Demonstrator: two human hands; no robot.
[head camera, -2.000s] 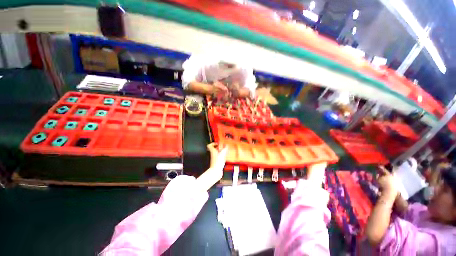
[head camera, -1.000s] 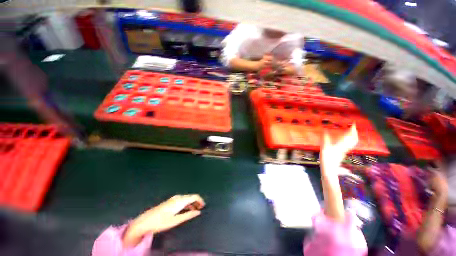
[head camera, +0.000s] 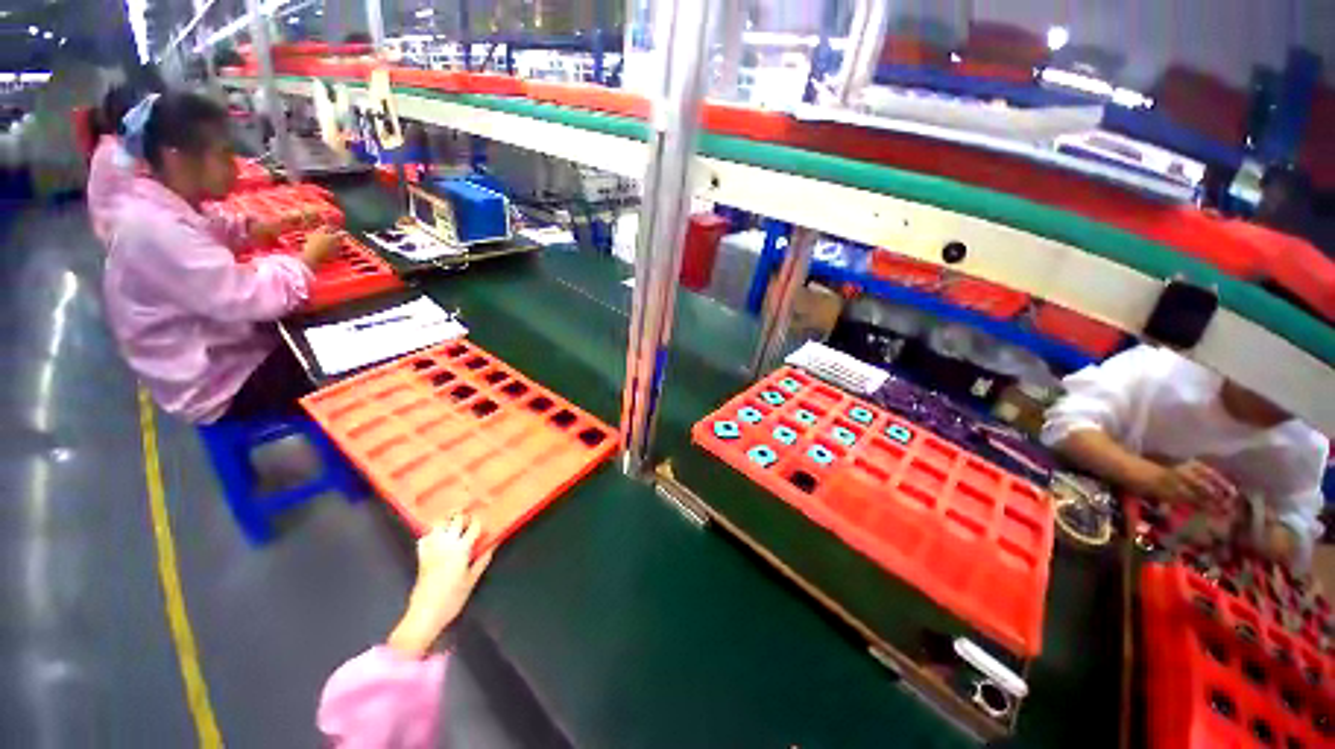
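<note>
A red-orange compartment tray (head camera: 425, 461) lies at the left edge of the green bench, with several dark watch heads in its far and right-hand compartments; many others are empty. My left hand (head camera: 448, 563) is at the near corner of this tray, fingers over its rim, holding it. My right hand is not in view. A second red tray (head camera: 937, 505) sits raised at the right, with several teal-faced square units (head camera: 785, 436) and one dark one. A small device with a round face (head camera: 988, 688) is at its stand's front corner.
A metal post (head camera: 666, 234) stands between the trays. White papers (head camera: 384, 334) lie behind the left tray. A seated person in pink (head camera: 183, 278) works at the far left, near a blue stool (head camera: 278, 461). A person in white (head camera: 1171, 424) works across the bench, behind another red tray (head camera: 1186, 659).
The view has swung left, bringing the left tray fully into view. My left hand has moved from over the bench to that tray's near corner. My right hand has left the picture.
</note>
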